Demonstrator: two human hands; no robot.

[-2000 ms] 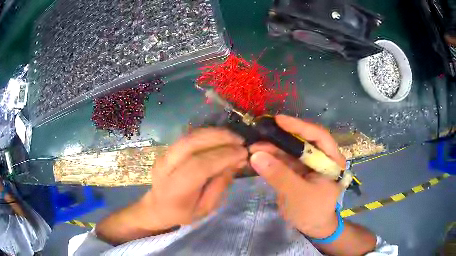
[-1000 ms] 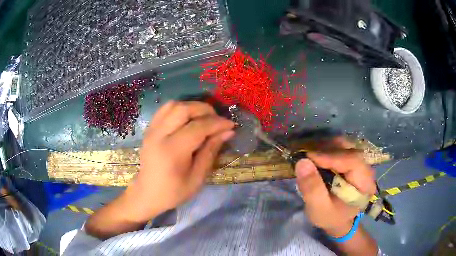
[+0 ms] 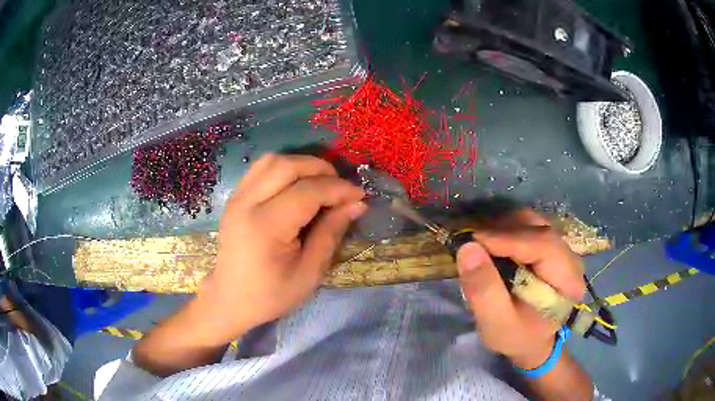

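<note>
My right hand [image 3: 521,286] holds a soldering iron [image 3: 541,298] with a black grip and worn cream handle. Its metal tip points up and left toward my left fingertips, a small gap away. My left hand [image 3: 282,227] is above the wooden strip [image 3: 149,262], thumb and forefinger pinched together. A thin strand shows below those fingers; whatever they pinch is too small to tell. A small silvery speck [image 3: 363,168] lies just beyond the fingertips on a dark round piece, partly hidden. Red lead wires [image 3: 388,133] lie in a loose pile behind it.
A clear component tray [image 3: 188,78] full of grey parts is at the back left. A pile of dark red components [image 3: 176,172] lies before it. A black fan frame [image 3: 533,47] and a white bowl [image 3: 651,129] of silvery grains are at the back right. A cable hangs from the iron's end.
Since two seconds ago, my hands have moved apart and the iron has moved right, away from the red wires. In the last second, the iron has shifted slightly up and left.
</note>
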